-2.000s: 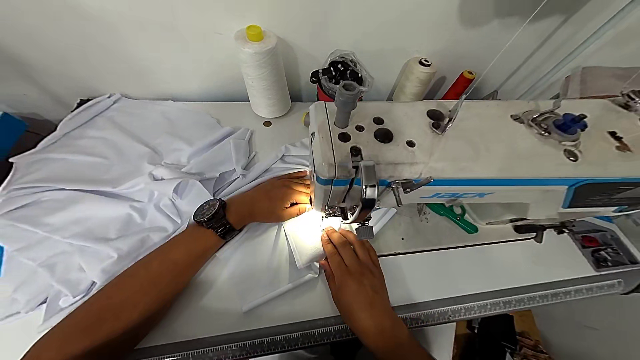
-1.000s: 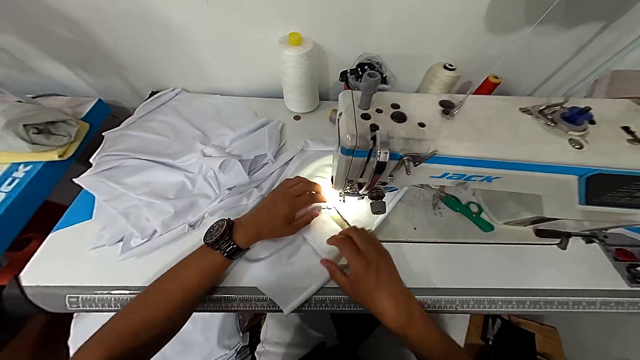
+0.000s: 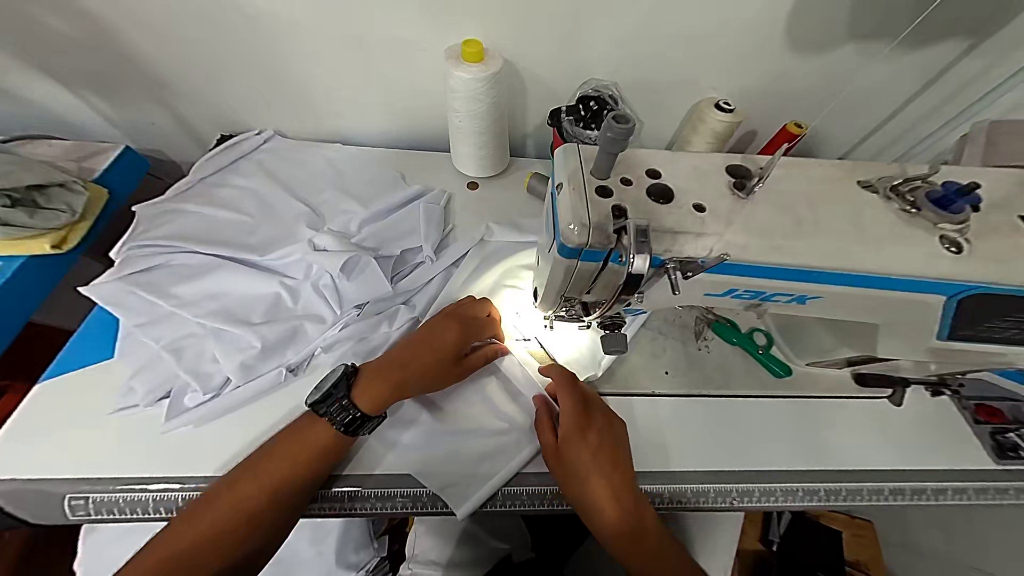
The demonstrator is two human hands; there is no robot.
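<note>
White fabric (image 3: 456,432) lies under the lit needle area of a Jack sewing machine (image 3: 592,240) and hangs over the table's front edge. Left of the needle, my left hand (image 3: 440,348), with a black watch on its wrist, rests on the fabric with its fingertips at a fold. My right hand (image 3: 584,424) is just in front of the needle area, its thumb and forefinger at a small pointed tool (image 3: 542,350) whose kind I cannot tell. A large bunched part of white fabric (image 3: 264,256) lies to the left.
Behind stand a white thread cone (image 3: 478,112), a cream cone (image 3: 706,126) and a red spool (image 3: 782,138). Green thread snips (image 3: 750,346) lie under the machine arm. A ruler strip (image 3: 688,498) runs along the table's front edge. Folded cloths (image 3: 48,208) are at the far left.
My right hand has drawn back from the needle area since the earliest frame, and the pointed tool now shows at its fingers. The front fabric is spread wider toward the table edge. The view has shifted left.
</note>
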